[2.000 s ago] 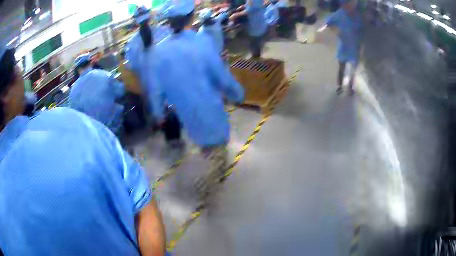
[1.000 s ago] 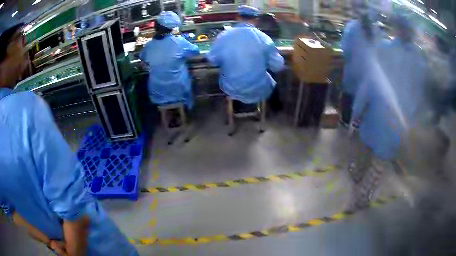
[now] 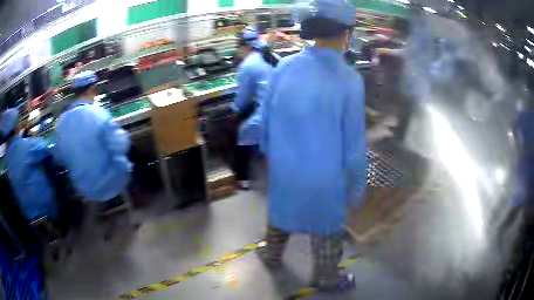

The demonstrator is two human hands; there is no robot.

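Neither of my hands is in the picture. Nearest in front of me a person in a blue coat and cap (image 3: 313, 135) stands with their back to me. Behind them, a brown carton (image 3: 175, 126) stands at the edge of the line on a dark support. Green boards (image 3: 132, 109) lie along the conveyor line, too blurred to tell their parts.
Two people in blue (image 3: 91, 149) sit at the line on the left, and another person (image 3: 250, 88) stands by it. Yellow-black tape (image 3: 193, 273) crosses the grey floor. A blue pallet (image 3: 22, 272) is at the lower left. Glare blurs a brown crate (image 3: 389, 202) at the right.
The view has swung to the right. The seated workers and carton have shifted left, the near person at the left has left the picture, and a standing person now fills the middle.
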